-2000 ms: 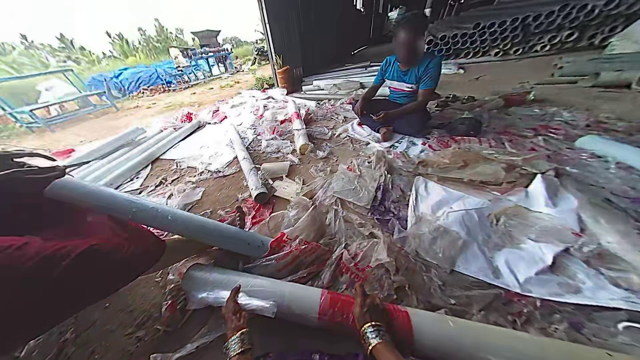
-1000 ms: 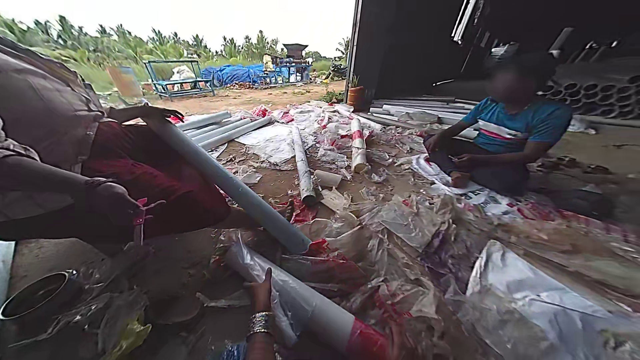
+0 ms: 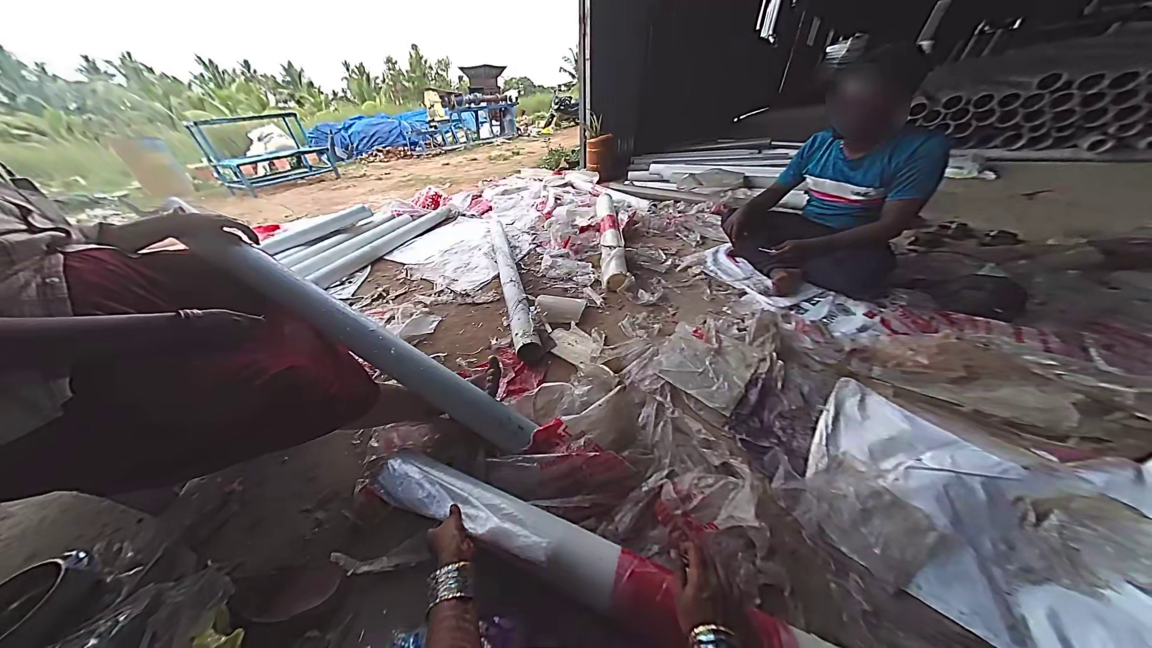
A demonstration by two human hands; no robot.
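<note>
A thick grey pipe (image 3: 576,549) lies slantwise before me, with clear plastic film (image 3: 468,513) over its far left end and a red wrapped band (image 3: 646,589) farther along. My left hand (image 3: 452,540), with bangles at the wrist, touches the pipe's near side by the film. Over the red band rests my right hand (image 3: 706,589); its fingers are partly blurred. Whether either hand grips the pipe cannot be told. Above it, a second grey pipe (image 3: 387,351) slants down from the hand of a person at the left, its lower end near the first pipe.
Crumpled plastic sheets (image 3: 711,369) and a white sheet (image 3: 954,504) cover the ground. A person (image 3: 868,189) sits at the back right. Loose pipes (image 3: 373,243) lie beyond, with stacked pipes (image 3: 1062,108) behind. A round dark vessel (image 3: 40,594) stands at the lower left.
The view has swung left and partly back. The person at the left, whose lower hand was raised one second ago, now has that hand down by the second pipe.
</note>
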